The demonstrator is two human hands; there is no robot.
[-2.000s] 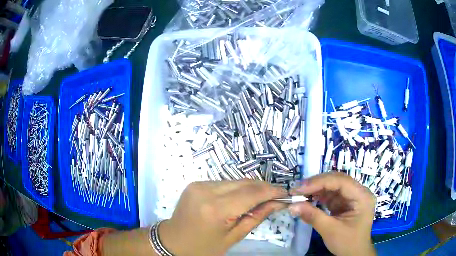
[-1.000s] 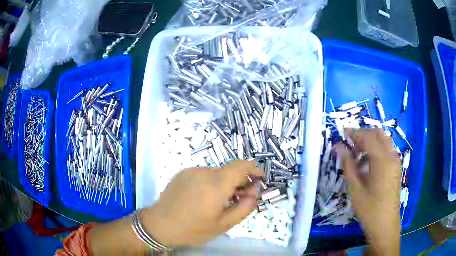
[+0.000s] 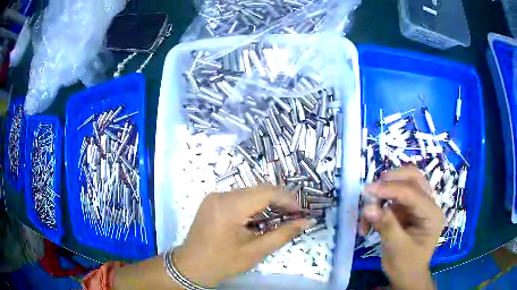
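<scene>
My left hand is over the near part of the white centre bin and holds a small bunch of thin stemmed cores between thumb and fingers. Below it lie silver metal tubes and white plastic sleeves. My right hand is over the near left part of the right blue tray, beside the bin's rim, fingers curled and blurred. Whether its fingertips hold a piece cannot be told. Joined white pieces lie in that tray.
A left blue tray holds slim silver pieces. Narrow blue trays stand at far left. A crumpled plastic bag and a dark flat rectangle lie upper left. A bag of tubes and a clear box lie at the back.
My right hand has moved from the middle of the right tray towards the centre bin's right rim. My left hand has shifted slightly right, still holding the bunch.
</scene>
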